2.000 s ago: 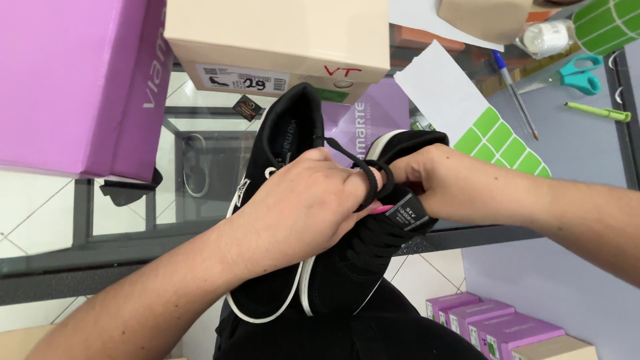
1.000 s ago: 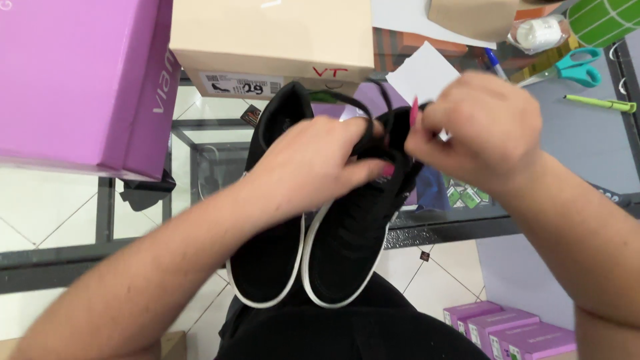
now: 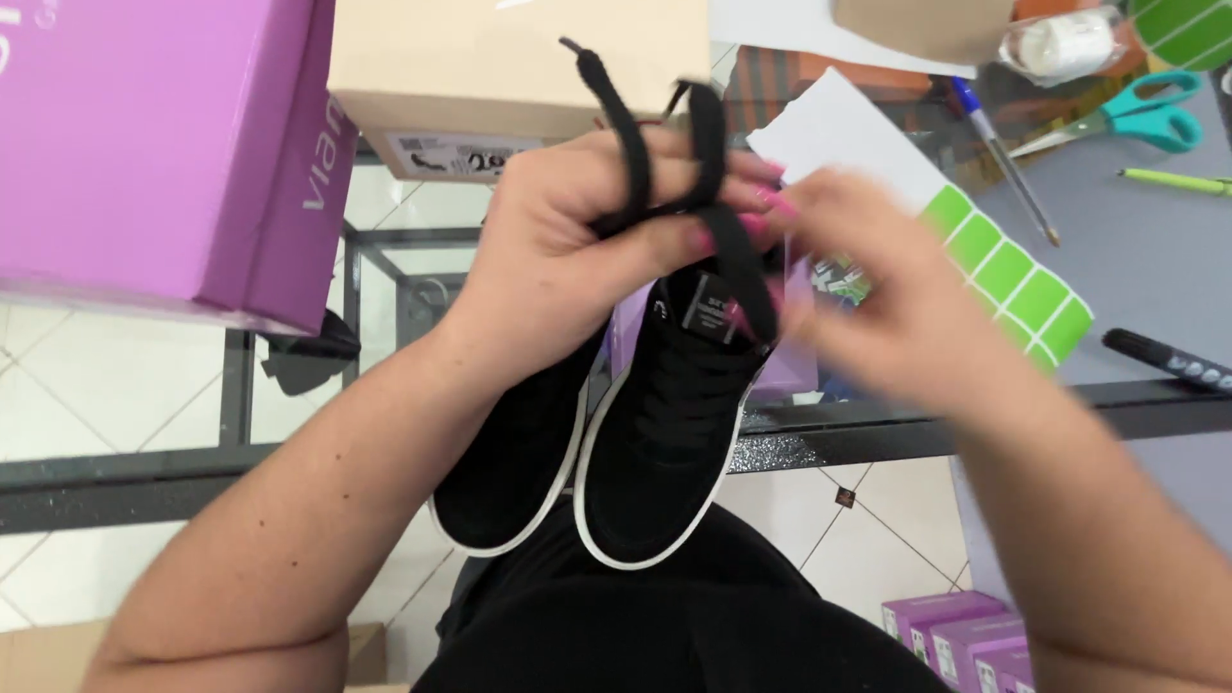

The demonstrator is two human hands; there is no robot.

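Observation:
Two black sneakers with white soles rest side by side at the table edge, toes toward me. My left hand (image 3: pixel 587 231) is closed on the black shoelace (image 3: pixel 707 144), whose loops rise over its fingers, above the openings of the shoes. My right hand (image 3: pixel 876 279), blurred by motion, is at the lace beside the right sneaker (image 3: pixel 664 452); whether it grips the lace is not clear. The tongue of that sneaker bears a printed tag (image 3: pixel 710 308). The left sneaker (image 3: pixel 510 481) is partly hidden under my left hand and forearm.
A large purple box (image 3: pixel 144 144) stands at left, a beige shoebox (image 3: pixel 520 58) behind my left hand. To the right lie a green label sheet (image 3: pixel 1011 269), a blue pen (image 3: pixel 1006 159), teal scissors (image 3: pixel 1155 115), a light green pen (image 3: pixel 1169 181) and a black marker (image 3: pixel 1165 358) on the glass table.
The right hand has come down from its raised position of a second ago toward the shoe opening. Lace loops now stand up over the left hand.

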